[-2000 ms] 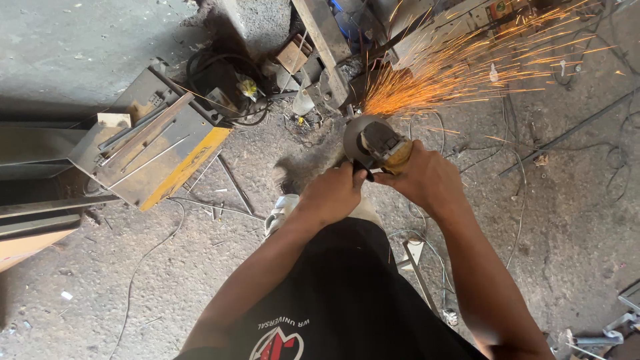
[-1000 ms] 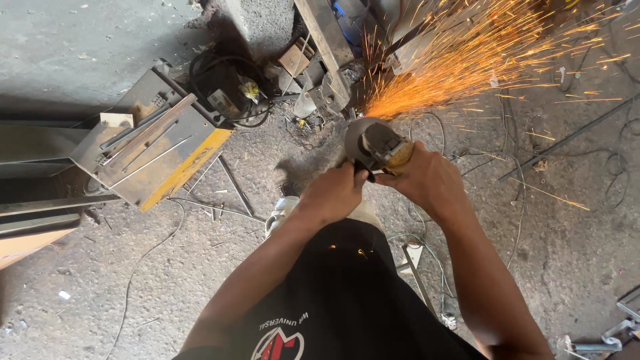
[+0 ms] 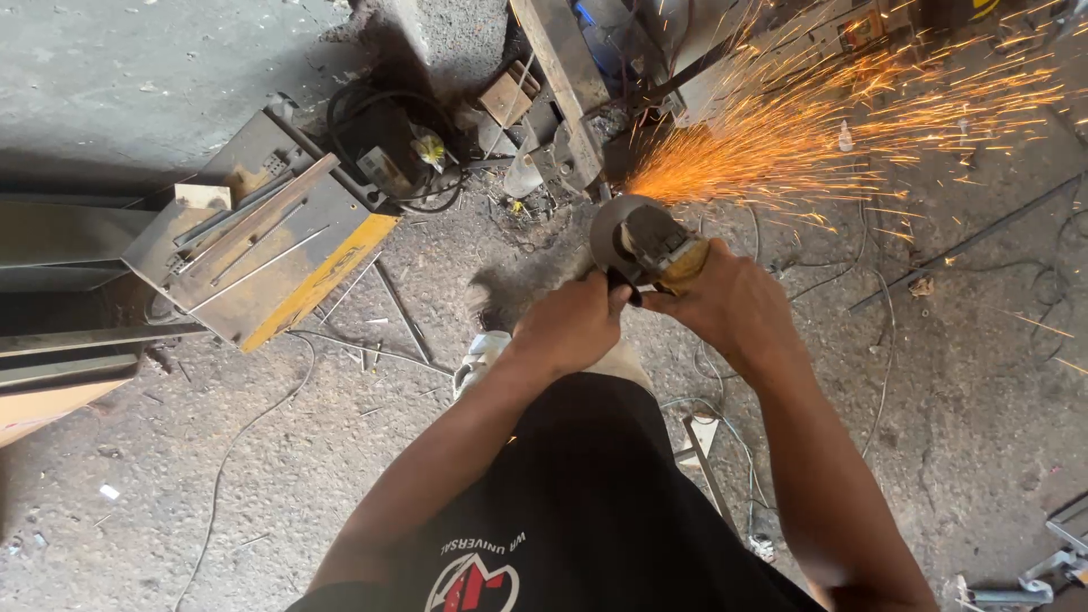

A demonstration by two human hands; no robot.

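Observation:
Both hands hold an angle grinder (image 3: 659,242) in front of my body. My right hand (image 3: 735,310) is wrapped around its yellow and dark body, while my left hand (image 3: 574,323) grips the dark side handle by the disc guard. The disc's edge is at the end of a metal bar (image 3: 565,102), and orange sparks (image 3: 722,157) spray from there toward the upper right. The exact spot where the disc meets metal is hidden by the guard and the sparks.
A yellow-edged metal box (image 3: 280,246) carrying rods and bars stands at left. Near it lie a dark machine with coiled cable (image 3: 387,161) and small steel blocks (image 3: 506,98). Cables (image 3: 888,340) trail over the rough floor, with a long dark bar (image 3: 969,242) at right.
The spray of sparks has changed in shape and spread. Both hands stay on the grinder in nearly the same place.

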